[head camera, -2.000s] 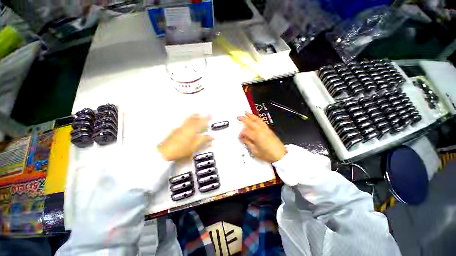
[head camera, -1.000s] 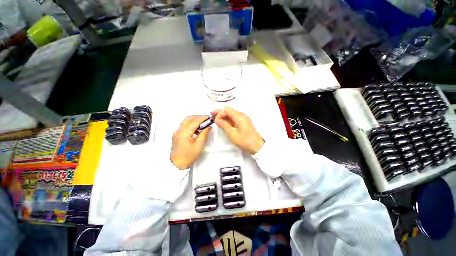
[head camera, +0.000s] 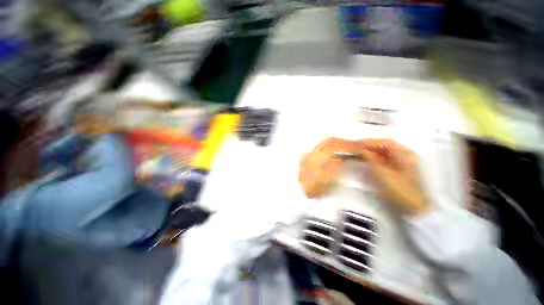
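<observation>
The picture is strongly blurred. My left hand (head camera: 325, 168) and my right hand (head camera: 396, 170) are close together over the white tray (head camera: 411, 253). A small dark housing (head camera: 346, 155) with a pale edge shows between their fingers. I see my left fingers around it; whether my right fingers grip it too is blurred. Below my hands two short columns of dark housings with pale edges lie on the tray, a left column (head camera: 318, 235) and a longer right column (head camera: 358, 239). Any tiny part in my fingers is too blurred to tell.
Another group of dark housings (head camera: 256, 124) lies at the left. A clear jar (head camera: 376, 115) stands beyond my hands, with a blue-sided box (head camera: 388, 27) behind it. Yellow strips (head camera: 483, 110) lie at the right. A person's blue sleeve (head camera: 89, 190) is at the far left beside the colourful board (head camera: 164, 146).
The view has swung left, so the bench shifts right in the picture and the stock tray of housings is out of view. A person's sleeve has come in at left. My hands remain together at the housing.
</observation>
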